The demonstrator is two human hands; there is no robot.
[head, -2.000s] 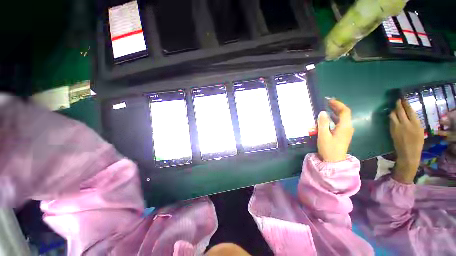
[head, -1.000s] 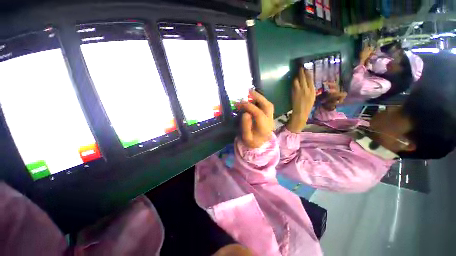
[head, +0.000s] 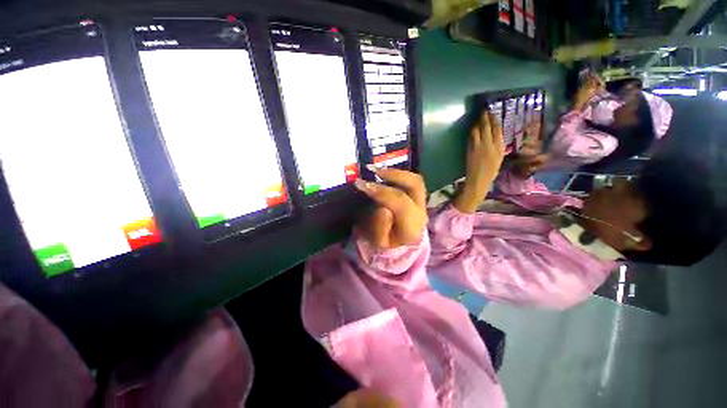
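Several lit phones stand side by side in the slots of a black tray [head: 187, 235]. The left phone [head: 72, 151], the second phone [head: 211, 119] and the third phone [head: 319, 111] show plain white screens with a green and a red block at the bottom. The rightmost phone [head: 386, 103] shows rows of text with a red bar. My right hand [head: 394, 209] is bare, with its fingertips at the lower end of the rightmost phone. Its fingers are apart and it holds nothing visible. My left hand is not in view; a pink sleeve [head: 36, 351] shows at the lower left.
A neighbour in pink [head: 542, 239] reaches over another phone tray [head: 518, 119] on the green mat [head: 446, 80]. More trayed phones [head: 518, 17] lie behind it. Another person [head: 606, 119] is farther back. A wrapped pole [head: 622, 46] crosses at the upper right.
The view has turned right and closer to the tray. The rightmost phone's screen has changed from plain white to text rows with a red bar. My right hand has moved slightly left and down.
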